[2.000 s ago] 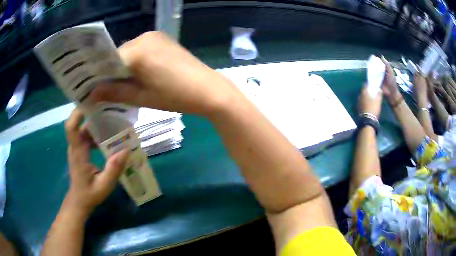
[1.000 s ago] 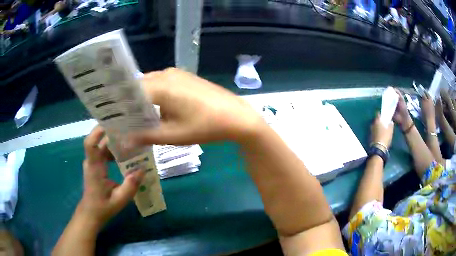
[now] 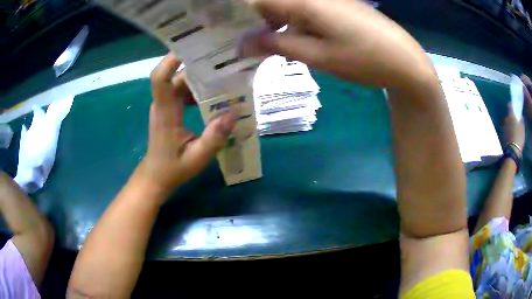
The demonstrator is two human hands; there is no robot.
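A tall narrow pale carton [image 3: 242,157] with a coloured brand word and a small green mark is held upright, slightly tilted, by my left hand [image 3: 185,125], thumb on its front face. A white leaflet [image 3: 201,44] with short black marks stands at the carton's upper end and is cut off by the top edge. My right hand [image 3: 303,29] holds the leaflet from the right side; its fingers are blurred. Whether the leaflet is inside the carton cannot be told. A leaflet stack [image 3: 286,108] lies on the green bench [image 3: 326,169] behind the carton.
White crumpled wrapped units [image 3: 44,146] lie at the left, near a person's bare arm [image 3: 26,210]. Another white pouch [image 3: 71,52] is on the belt beyond the pale rail [image 3: 111,77]. White waiting cartons [image 3: 472,120] lie at the right, beside another person's arm [image 3: 499,181].
The view has turned, so the leaflet stack and waiting cartons sit differently in the picture. Both hands still hold the carton and leaflet. The person at the left now shows more.
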